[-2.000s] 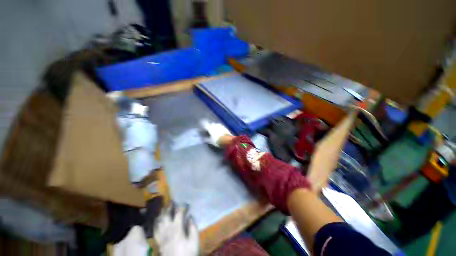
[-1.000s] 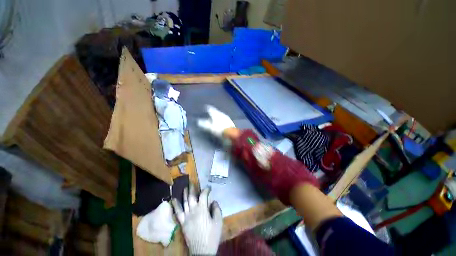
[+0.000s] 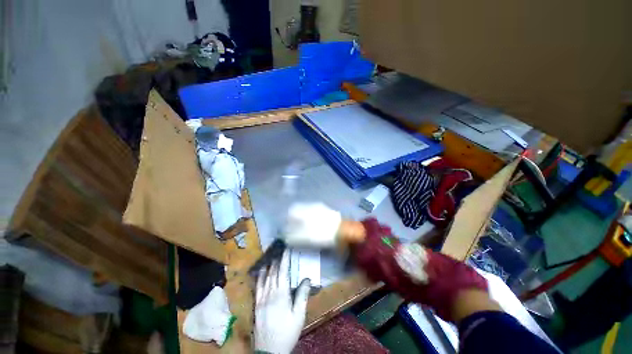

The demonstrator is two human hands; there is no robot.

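Note:
Silver-white metal plates (image 3: 306, 269) lie near the table's front edge. My left hand (image 3: 278, 311), in a white knitted glove, is beside them, its thumb over their near end and its fingertips at a dark flat pad (image 3: 269, 256). Whether it grips anything is unclear. My right hand (image 3: 313, 225), gloved and blurred, is just above the plates' far end and close to the left fingertips; its fingers and anything in them cannot be made out. A short box-like silver-white part (image 3: 374, 198) lies farther right on the grey table top (image 3: 277, 148).
Crumpled pale cloths (image 3: 225, 183) and a cardboard flap (image 3: 170, 187) line the left side. A spare white glove (image 3: 208, 318) lies at front left. Blue-edged sheets (image 3: 378, 138) are stacked back right, with striped cloth (image 3: 414, 193) and red cloth (image 3: 450, 197) nearer. Another cardboard flap (image 3: 478, 207) stands right.
My right hand has come back from the table's middle towards my left hand. The dark pad has shifted to the left fingertips, and the left thumb is now over the plates. The view has shifted.

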